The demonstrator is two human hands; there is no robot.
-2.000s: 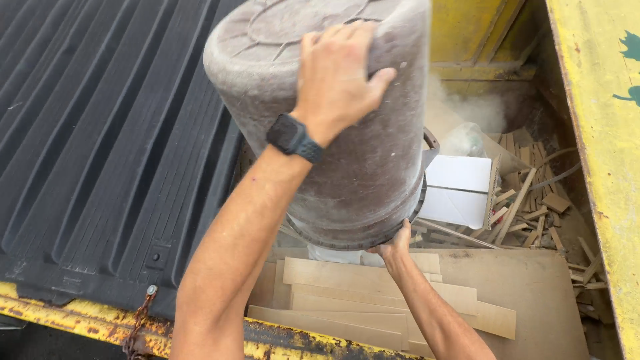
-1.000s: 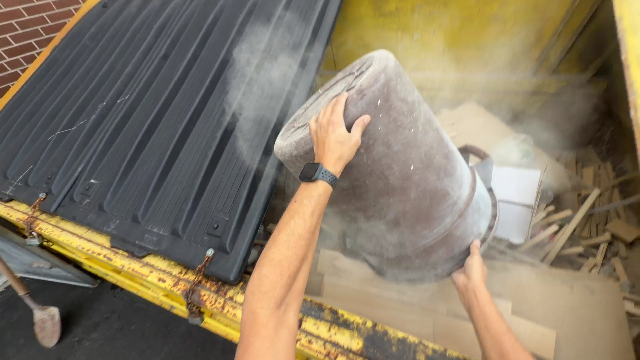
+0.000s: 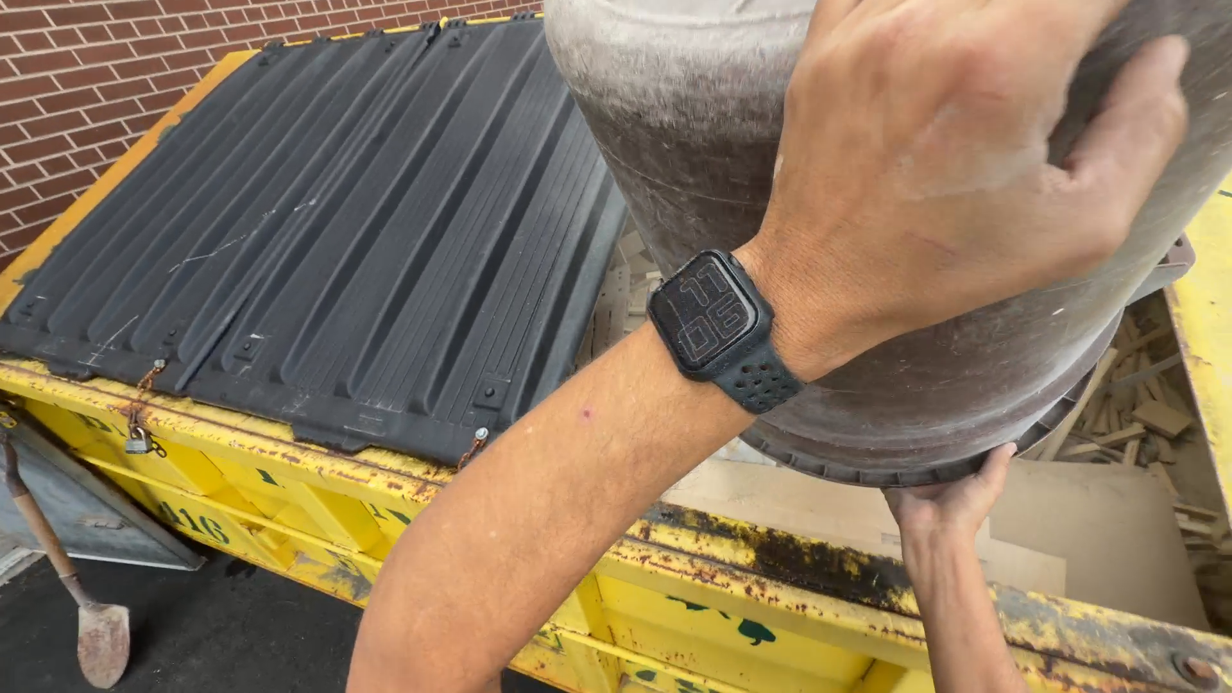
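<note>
A large, dusty, dark plastic trash barrel [image 3: 693, 164] is held upside down over the open part of a yellow dumpster, its rim downward. My left hand [image 3: 953, 144], with a black watch on the wrist, lies spread against the barrel's side near its base. Under the rim, my right hand [image 3: 953, 500] grips the edge from below. One side handle [image 3: 1169, 265] of the barrel shows at the right. The barrel's mouth faces down and its inside is hidden. Beneath it in the dumpster lie flat tan boards [image 3: 1088, 529] and wood scraps [image 3: 1145, 414].
The dumpster's rusty yellow rim [image 3: 770, 558] runs between me and its contents. A ribbed black lid [image 3: 385, 221] covers the left part, with a padlock [image 3: 140, 441] on a chain. A shovel [image 3: 103, 640] stands at the lower left. A brick wall [image 3: 87, 96] rises behind.
The barrel has turned more upright with its mouth down and is now closer to me. The dust cloud seen one second ago has thinned. The view has shifted left.
</note>
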